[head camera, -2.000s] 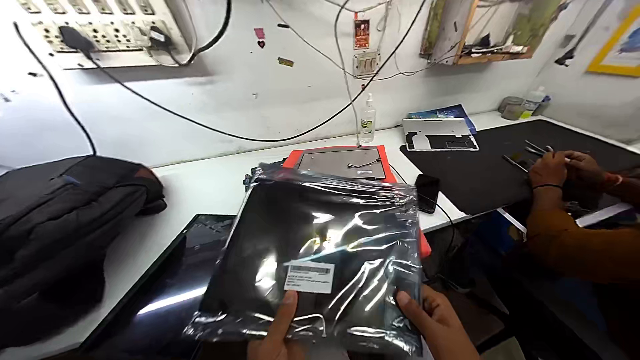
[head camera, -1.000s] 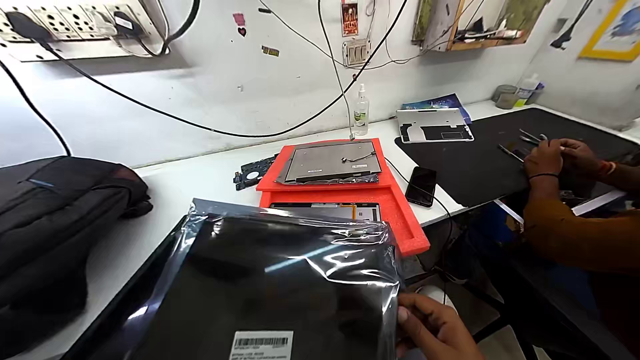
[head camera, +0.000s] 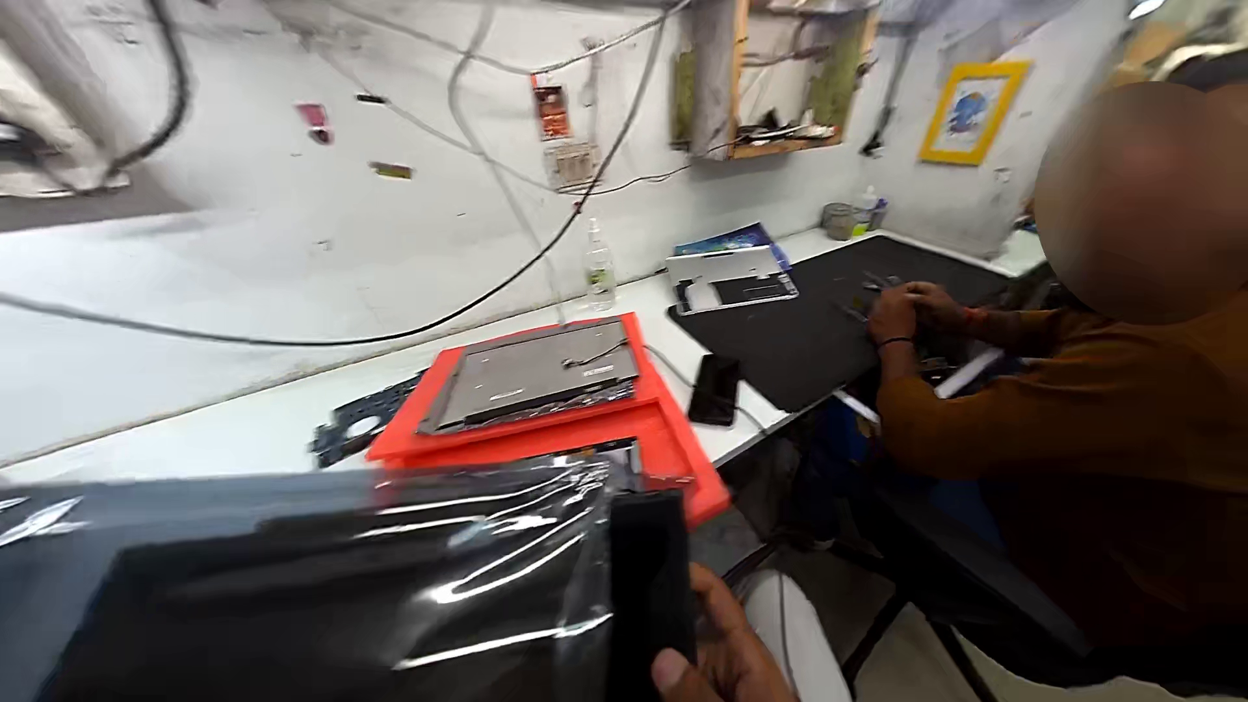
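My right hand (head camera: 726, 643), at the bottom centre, grips the right edge of a flat black panel (head camera: 648, 575). The panel is partly inside a clear plastic sleeve (head camera: 526, 585), and its right end sticks out of the sleeve. My left hand is out of view. Beyond the sleeve, a grey laptop display panel (head camera: 536, 370) with a thin cable on it lies on red foam sheets (head camera: 682, 448). A black phone (head camera: 715, 390) rests on the white table to the right of the foam.
A dark laptop part (head camera: 366, 419) lies left of the foam. A spray bottle (head camera: 600, 268) stands by the wall. A silver laptop cover (head camera: 731, 280) rests on a black mat (head camera: 838, 322). At the right sits a co-worker (head camera: 1053, 409), hands over the mat's edge.
The black panel's right end now protrudes from the sleeve; one second ago the plastic covered it. My left hand, seen two seconds ago, is out of view. The view has turned right.
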